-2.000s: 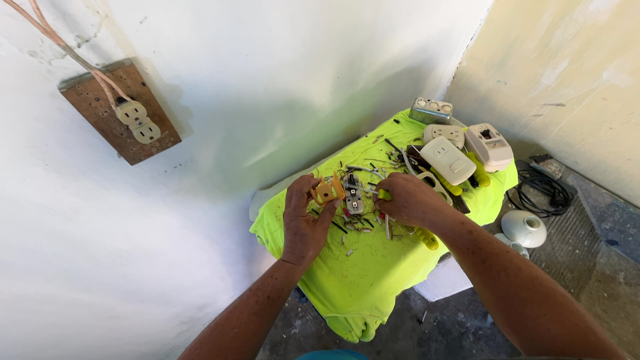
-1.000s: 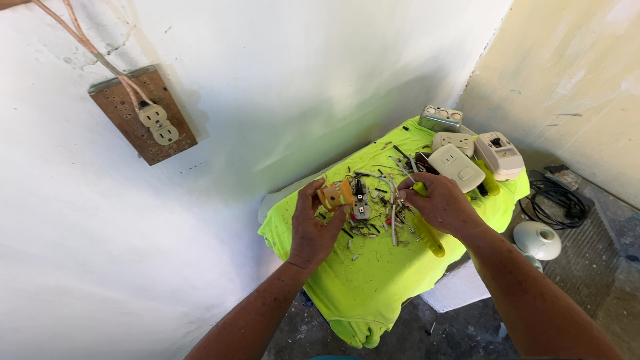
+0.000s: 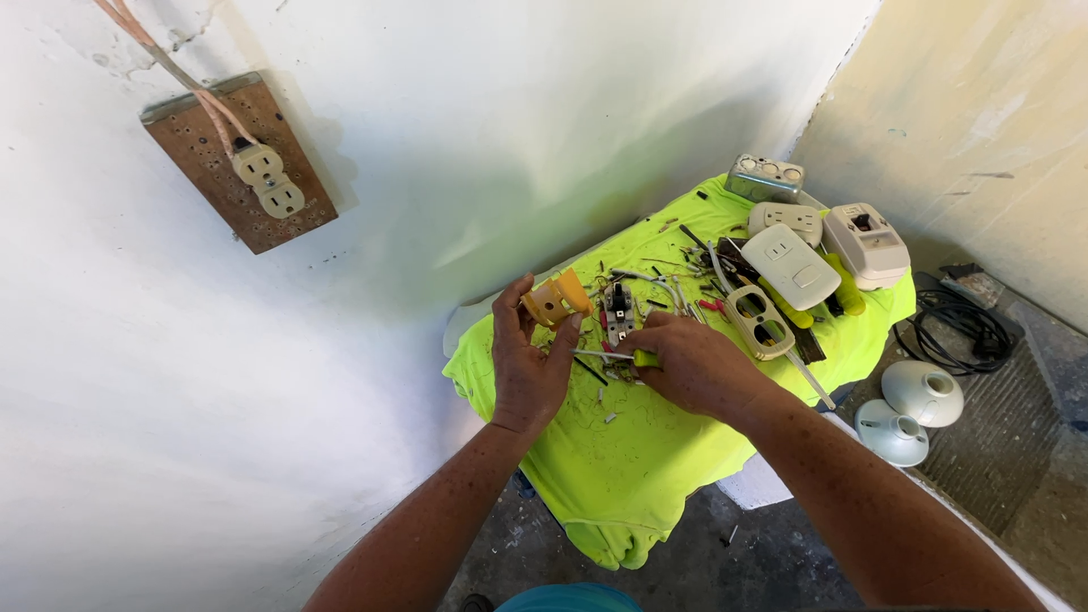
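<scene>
My left hand [image 3: 534, 365] grips a yellow-orange plastic fitting [image 3: 557, 299] between thumb and fingers. My right hand [image 3: 693, 361] is closed on a screwdriver with a yellow-green handle [image 3: 646, 359]; its shaft points left, the tip by my left thumb. Between my hands, a small switch mechanism [image 3: 620, 314] with a black lever lies on the bright green cloth [image 3: 629, 450], partly hidden below by my right fingers. Cut wire pieces and scraps lie around it. An ivory duplex outlet cover [image 3: 759, 321] rests right of my right hand.
On the cloth's far right sit a metal electrical box [image 3: 765, 178], an ivory outlet [image 3: 786, 223], a white switch plate [image 3: 790, 266] and a breaker housing [image 3: 865, 245]. A wall outlet [image 3: 269, 180] is at upper left. Lamp holders [image 3: 922, 393] and black cable [image 3: 956, 331] lie lower right.
The screwdriver in my right hand now points left toward my left hand, which still holds the yellow-orange fitting. My right hand has moved closer to my left hand.
</scene>
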